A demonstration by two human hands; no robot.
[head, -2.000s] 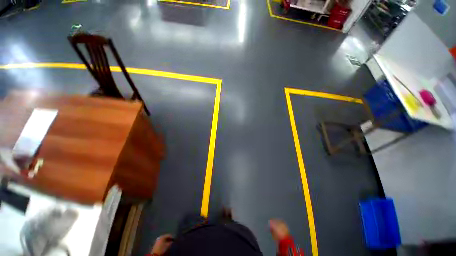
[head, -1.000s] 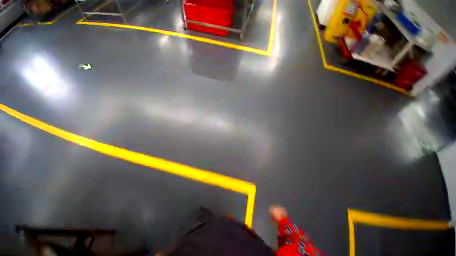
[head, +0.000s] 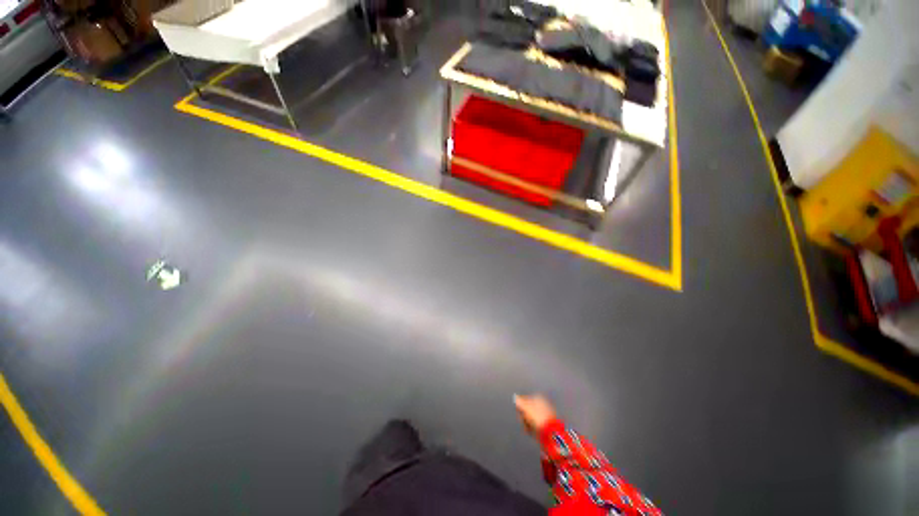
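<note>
My right hand (head: 533, 410) shows small and blurred at the lower middle, below a red patterned sleeve cuff, held out over the grey floor. I cannot make out its fingers or anything in it. My left hand is not in view. A dark shoe (head: 395, 443) shows beside my dark clothing at the bottom edge. The nearest bench (head: 627, 119) stands ahead, with dark strip-like material lying on its top and a red bin (head: 514, 146) under it.
A white table (head: 227, 35) stands at the upper left, with cardboard boxes (head: 96, 40) beyond it. Yellow lines (head: 433, 195) mark the grey floor. A yellow cabinet (head: 867, 191) and red items stand at the right. Blue containers (head: 814, 35) show at the upper right.
The wooden desk and chair have left the view. The bench with the red bin is now nearer and fuller in view. My left hand, visible two seconds ago, is out of view.
</note>
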